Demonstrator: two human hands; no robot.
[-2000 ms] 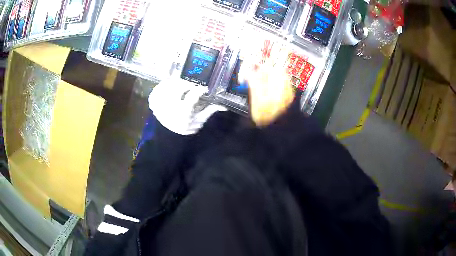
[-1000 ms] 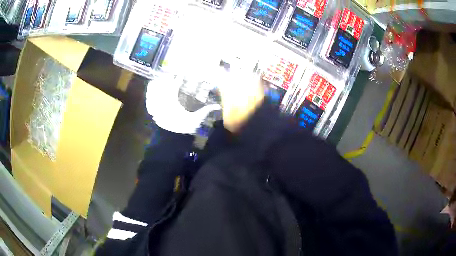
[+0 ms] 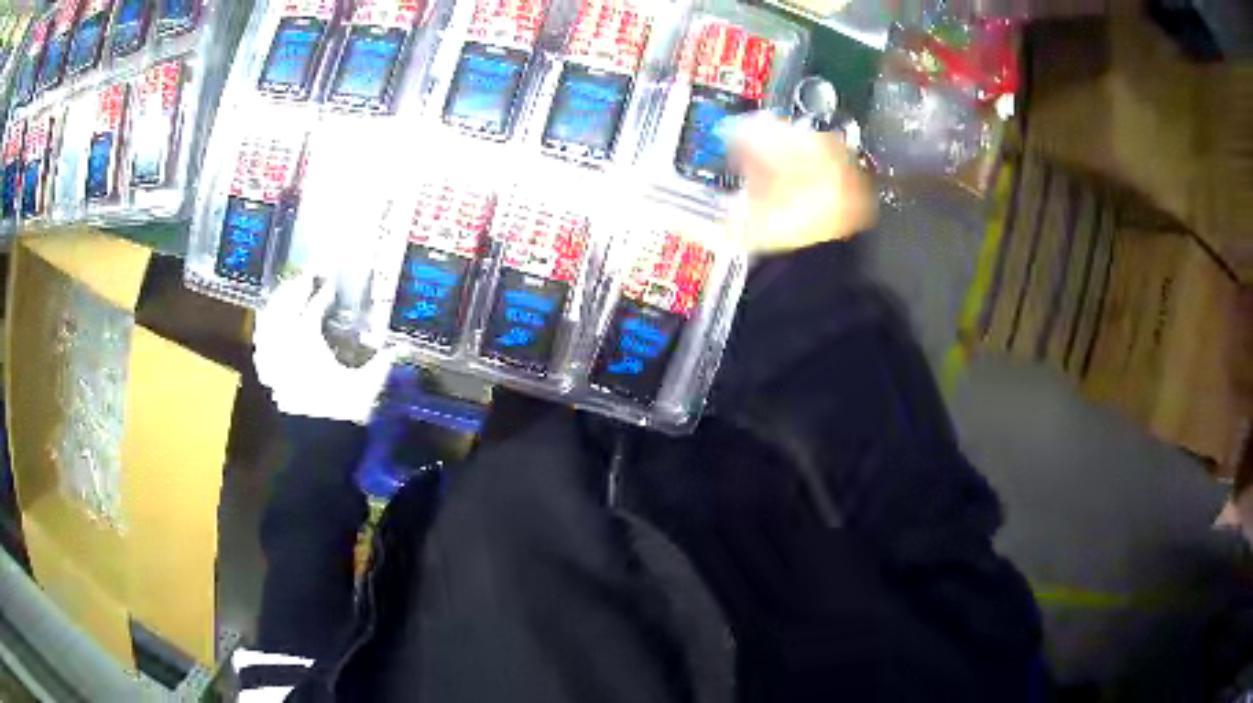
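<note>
A clear plastic tray (image 3: 679,412) holds two rows of keypad phones with red-and-white key parts and black screens with blue print, such as one at the front right (image 3: 640,346). Glare washes out the tray's middle and the second front pocket from the left; I cannot tell what it holds. My left hand (image 3: 316,354), in a white glove, is at the tray's front edge below that pocket, its fingers curved. My right hand (image 3: 808,186) is bare and blurred, at the back right phone (image 3: 708,135), its fingertips over the screen's right side. Whether it holds anything is unclear.
More filled trays (image 3: 135,206) lie at the upper left. An open carton (image 3: 172,481) with clear plastic inside stands at the left. A small whitish container (image 3: 815,99) and crumpled red-and-clear plastic (image 3: 948,103) are beyond my right hand. Brown cartons (image 3: 1154,330) stand at the right.
My right hand has moved from the front pockets to the back right phone. My left hand has shifted left along the tray's front edge. The view has shifted, and more of the tray shows.
</note>
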